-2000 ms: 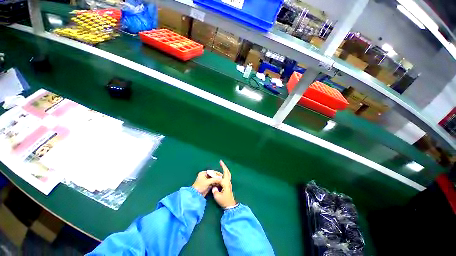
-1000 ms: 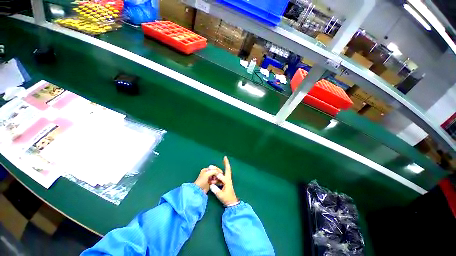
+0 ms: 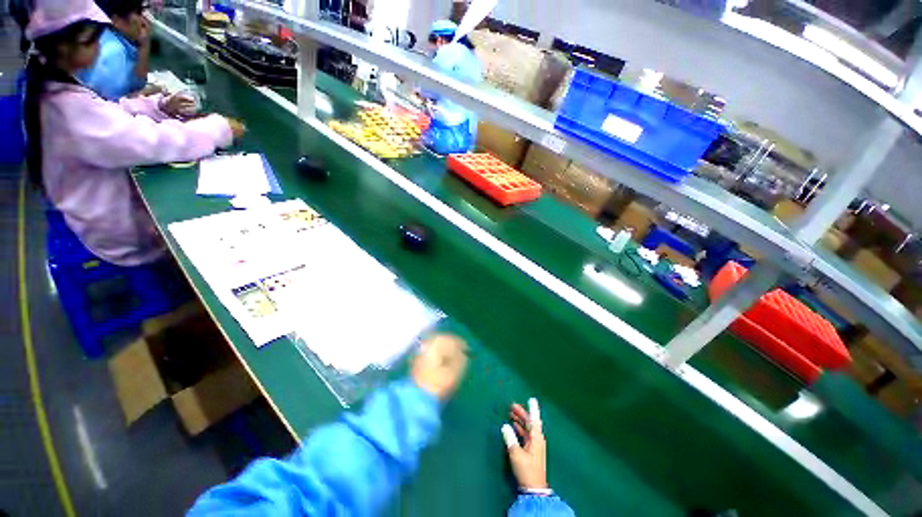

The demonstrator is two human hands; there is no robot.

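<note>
My left hand is blurred. It is over the right edge of the printed sheets and the clear plastic bags under them; whether it holds anything cannot be told. My right hand is over the green bench top, palm turned up, fingers apart and empty, with white covers on two fingertips. A black unit lies on the bench beyond the sheets. Another black unit lies farther left.
A person in pink sits at the bench's left, near a clipboard. A white rail crosses behind the units. Beyond are red trays, yellow trays and a blue bin. An open cardboard box sits below.
The view has swung left, and the tray of bagged units has left the picture. My hands have parted; my left hand has moved to the sheets, and my right hand has opened.
</note>
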